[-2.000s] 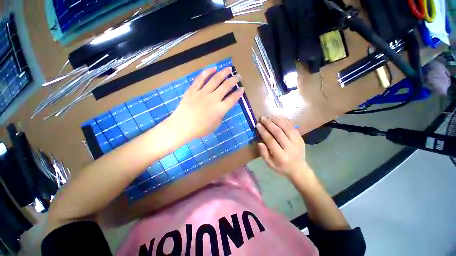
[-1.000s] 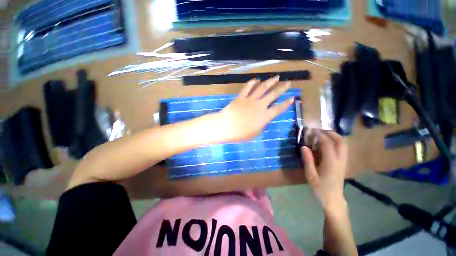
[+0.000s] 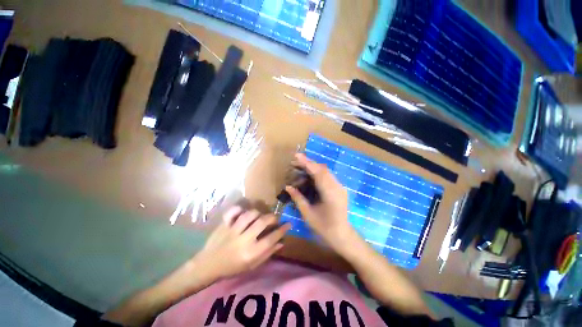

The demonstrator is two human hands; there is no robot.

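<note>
The blue solar cell array lies on the brown table before me. A black strip with a silver ribbon runs along its right end. My right hand is over the array's left end, its fingers closed on a dark, blurred piece that looks like a short black insulating strip. My left hand is just off the array's lower left corner, fingers curled on a dark part at that same end. The hands partly hide the left edge and ribbon there.
A long black strip lies beyond the array, with loose silver ribbons behind it. Black strip piles and bright ribbons are left. A dark array pile is far right; an iron cable and yellow sponge are near right.
My view has swung left. Both hands have left the array's right end and are now at its left end. The black strip at the left end now looks handled.
</note>
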